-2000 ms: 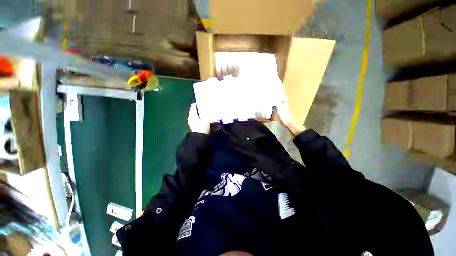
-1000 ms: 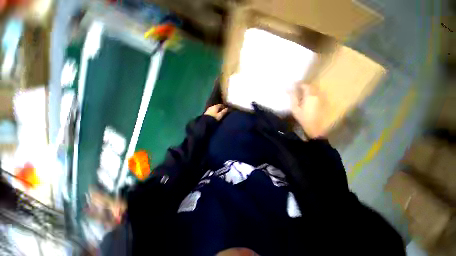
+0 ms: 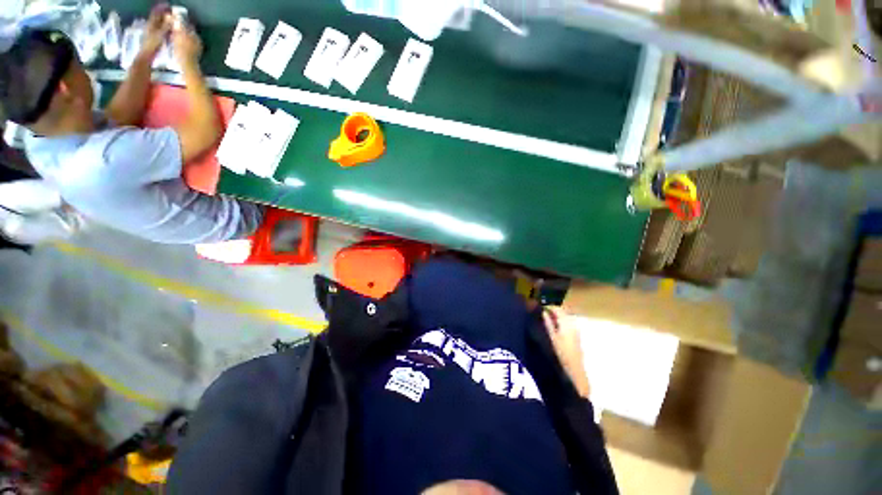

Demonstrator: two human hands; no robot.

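The open brown shipping carton [image 3: 760,416] stands at the lower right, beside the bench end. A flat white surface [image 3: 631,372] shows inside it. My right hand [image 3: 569,353] is at the carton's near side, beside the white surface. It is partly hidden and blurred, so its grip cannot be told. My left hand is not in view; only the dark sleeve and jacket show on that side. Slim white retail boxes [image 3: 411,70] lie spaced on the far green strip. A few more white retail boxes [image 3: 256,140] lie together on the near green surface.
An orange tape dispenser [image 3: 357,141] lies on the near green surface [image 3: 435,184]. A pale side rail [image 3: 435,124] divides the bench. Red-yellow scissors [image 3: 683,196] hang at its end. Another person [image 3: 126,164] works at the left. Red containers [image 3: 372,268] are below the bench edge.
The view has swung left, so the bench now lies across the top and the carton at lower right. The stack held two seconds ago is no longer seen in my hands. My left hand has left view.
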